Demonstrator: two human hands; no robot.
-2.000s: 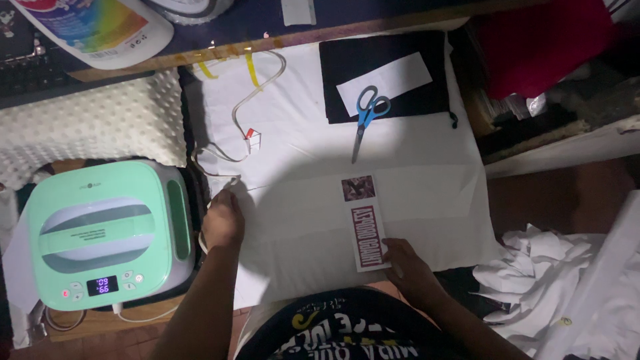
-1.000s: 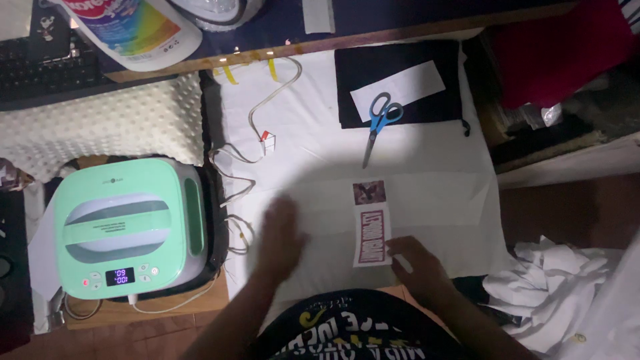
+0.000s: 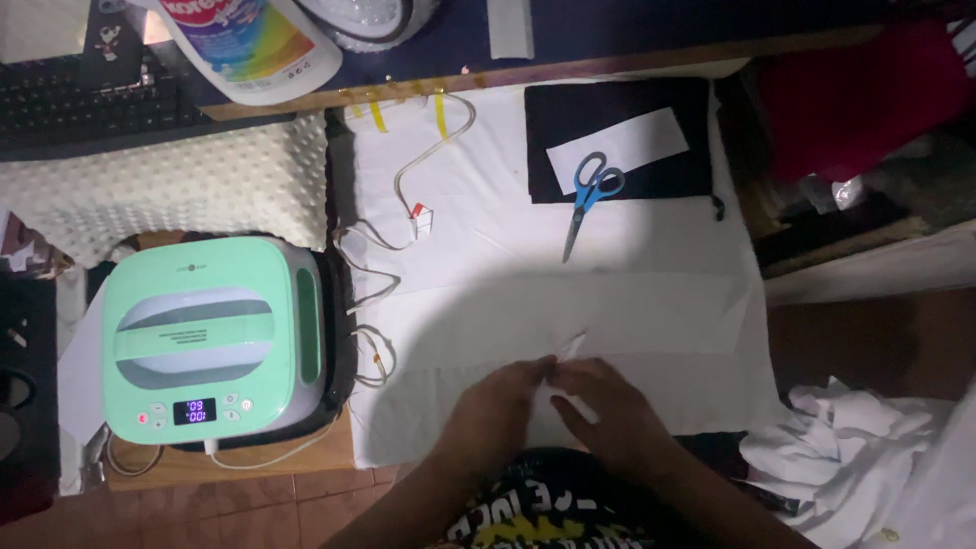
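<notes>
My left hand (image 3: 499,404) and my right hand (image 3: 606,400) meet at the fingertips over the white cloth (image 3: 488,320), near its front edge. Between the fingers a printed paper strip (image 3: 572,345) shows only as a thin sliver, seen nearly edge-on; the hands hide the rest. Beyond them lie blue-handled scissors (image 3: 587,202), blades toward me. Their handles rest across a blank white paper strip (image 3: 648,141) on a black drawstring pouch (image 3: 549,107).
A mint-green heat press (image 3: 194,328) with a lit display stands at the left. A thin cord (image 3: 408,164) runs over the cloth's left side. A spray bottle (image 3: 259,53) is on the dark shelf at the top. Crumpled white fabric (image 3: 831,450) lies at the lower right.
My left hand has moved right to meet my right hand. The printed strip, earlier face up beside my right hand, is now at the fingertips of both hands, mostly hidden.
</notes>
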